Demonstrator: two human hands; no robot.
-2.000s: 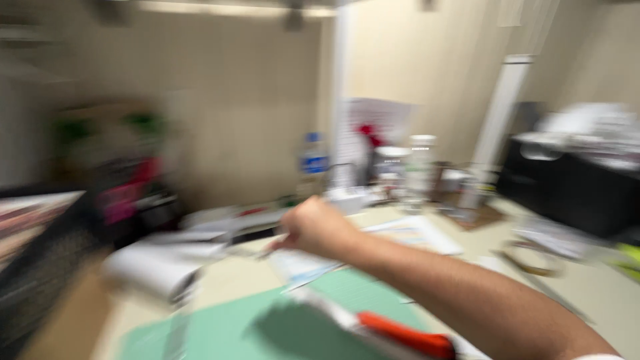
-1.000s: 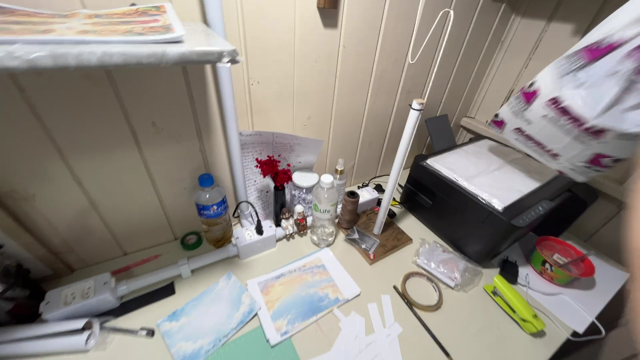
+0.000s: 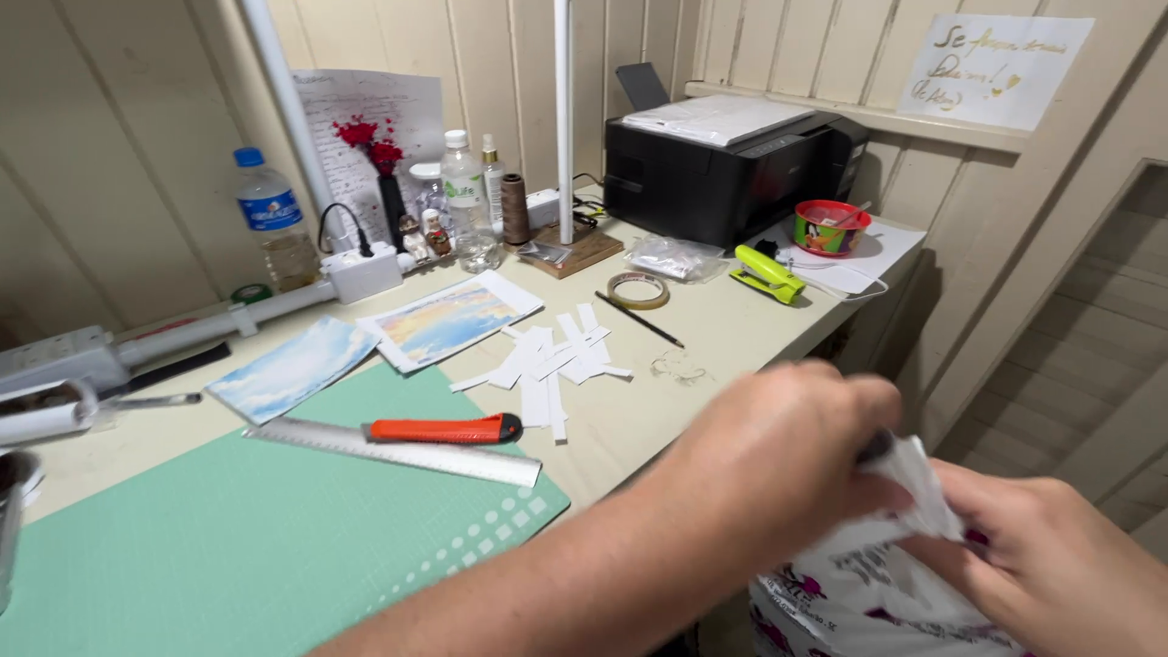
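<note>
At the lower right, beyond the desk's front edge, my left hand point(image 3: 803, 447) and my right hand point(image 3: 1031, 538) both grip the top of a white plastic bag point(image 3: 821, 611) with purple-pink print. The left hand is motion-blurred, and a small dark thing shows at its fingers. On the green cutting mat point(image 3: 274, 538) lie a clear ruler point(image 3: 401, 449) and, along its upper edge, an orange utility knife point(image 3: 443, 429). White paper strips point(image 3: 547, 365) lie in a loose pile on the desk beyond the mat. Two sky prints point(image 3: 292, 365) lie to their left.
Along the back stand a water bottle point(image 3: 467, 205), a blue-capped bottle point(image 3: 274, 224), a thread spool point(image 3: 514, 210) and a power strip point(image 3: 365, 274). Masking tape point(image 3: 637, 290), a pencil point(image 3: 639, 319), a green stapler point(image 3: 768, 274), a red bowl point(image 3: 829, 228) and a black printer point(image 3: 721, 169) are at the right.
The bag, raised at the upper right one second ago, is now low at the right with both hands on it. The view has shifted, showing more of the mat, ruler and knife.
</note>
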